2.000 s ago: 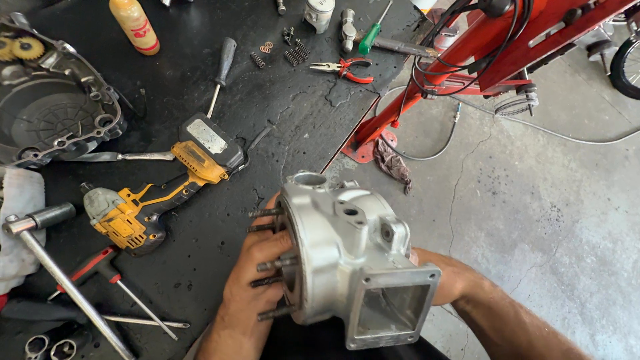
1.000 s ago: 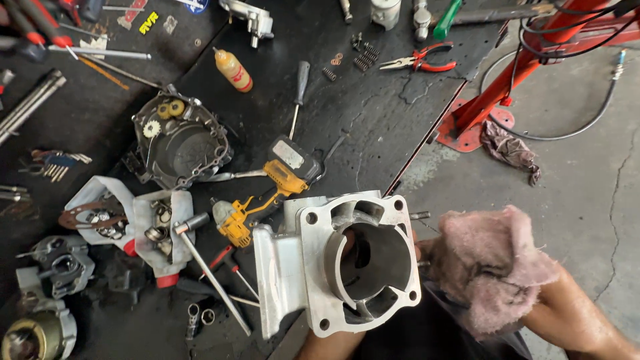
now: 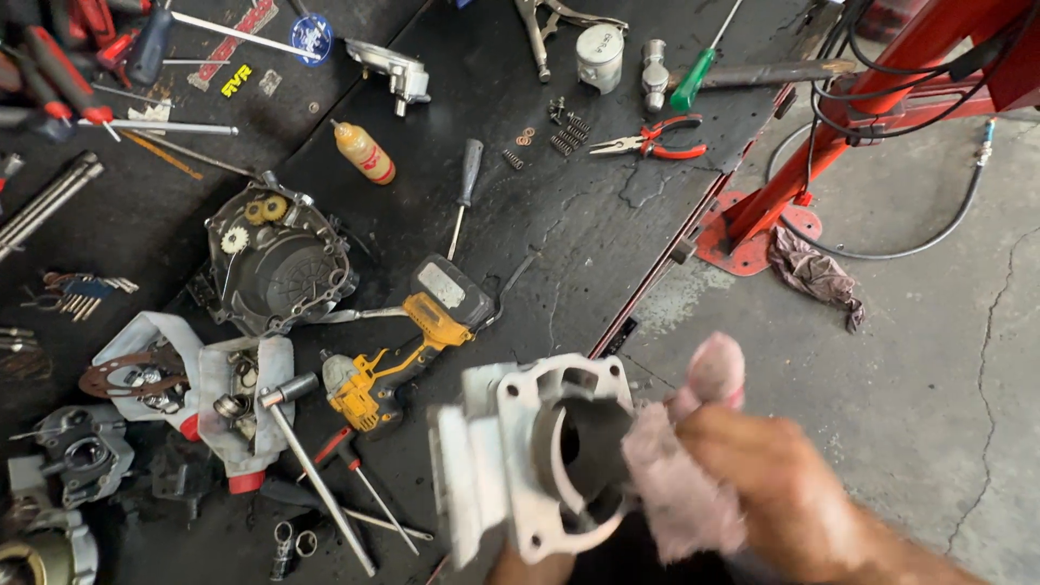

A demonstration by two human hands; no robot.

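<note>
An engine cylinder (image 3: 479,463) of pale metal is held above the near edge of the bench, its flange face and round bore toward me. My left hand (image 3: 528,565) is under it at the bottom edge, mostly hidden by the casting. My right hand (image 3: 756,471), blurred, grips a pink rag (image 3: 682,487) that lies against the right side of the flange by the bore. A yellow cordless impact wrench (image 3: 398,357) lies on the bench left of the cylinder.
On the black bench (image 3: 585,227) lie an engine cover (image 3: 284,260), cut plastic bottles with parts (image 3: 248,398), a ratchet (image 3: 321,479), pliers (image 3: 650,142), a piston (image 3: 600,61), a hammer (image 3: 654,77) and springs (image 3: 569,136). A red stand (image 3: 812,171) rises at right beside a crumpled cloth (image 3: 816,272).
Since two seconds ago the cylinder has been turned to show its bore, and a pink rag has come into my right hand. Over the last second the rag has moved against the flange.
</note>
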